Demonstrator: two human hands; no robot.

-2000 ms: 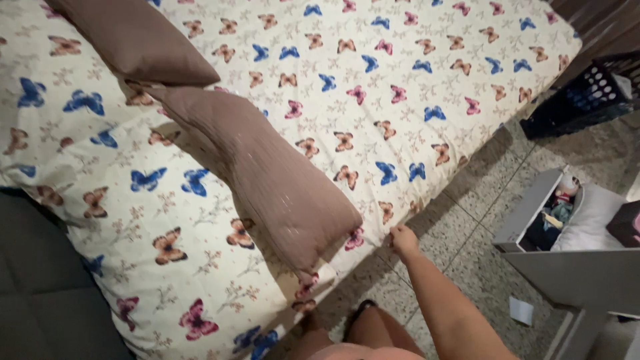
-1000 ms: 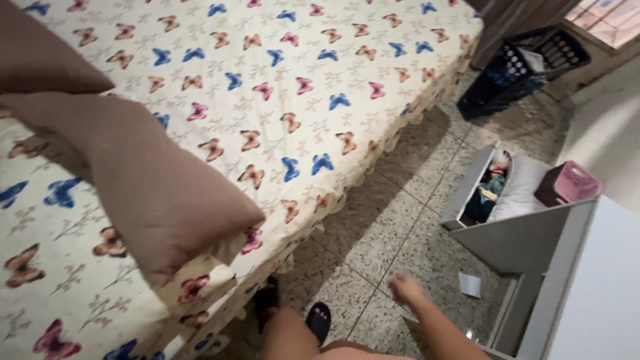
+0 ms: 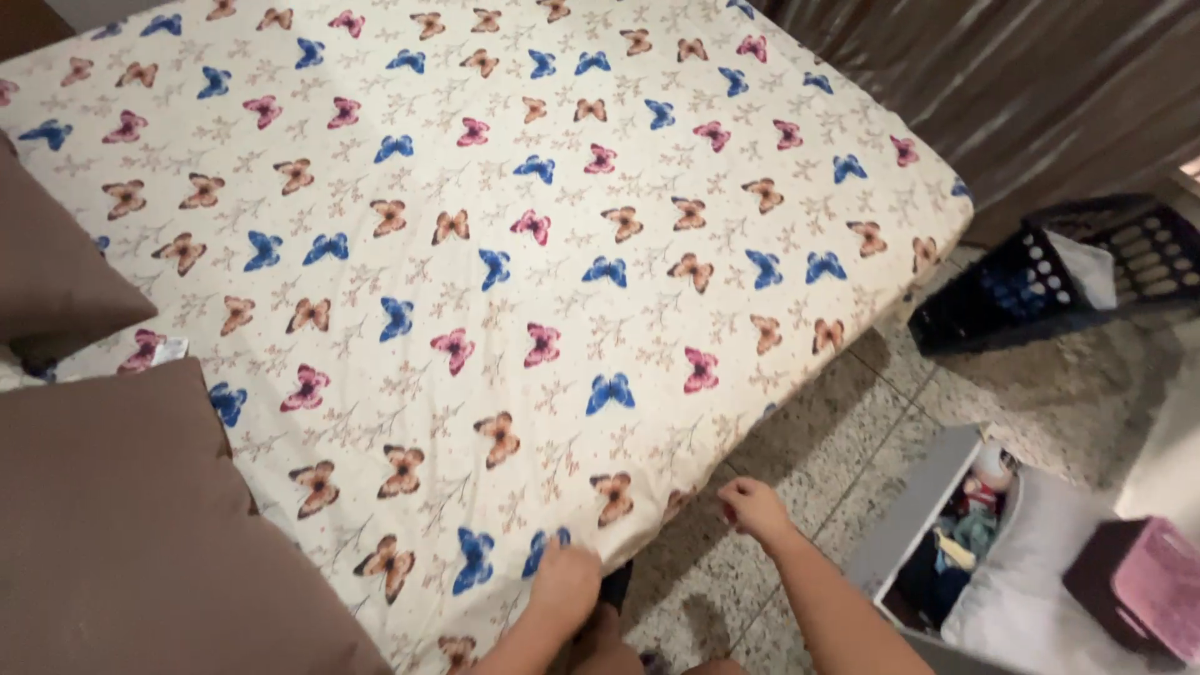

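A cream sheet with printed butterflies [image 3: 506, 309] covers the bed, with a few creases close to my hands. My left hand [image 3: 567, 577] is at the sheet's near edge, its fingers blurred; whether they grip the fabric is not plain. To the right, my right hand [image 3: 750, 506] hangs over the floor just off the bed's side, fingers curled, apart from the sheet. Two brown pillows, one lower [image 3: 141, 525] and one upper [image 3: 56, 253], lie at the left of the bed. A small white tag [image 3: 170, 352] shows between them.
A dark perforated laundry basket [image 3: 998, 291] holding some cloth stands past the bed's right corner. An open drawer [image 3: 914, 534] with clothes, a white pillow [image 3: 1031, 562] and a pink and maroon bin [image 3: 1158, 581] are at lower right. A brown curtain [image 3: 984, 84] hangs at upper right.
My left hand has come into view at the sheet's near edge. My right hand, at the bed's edge two seconds ago, is now off it. The view has shifted along the bed.
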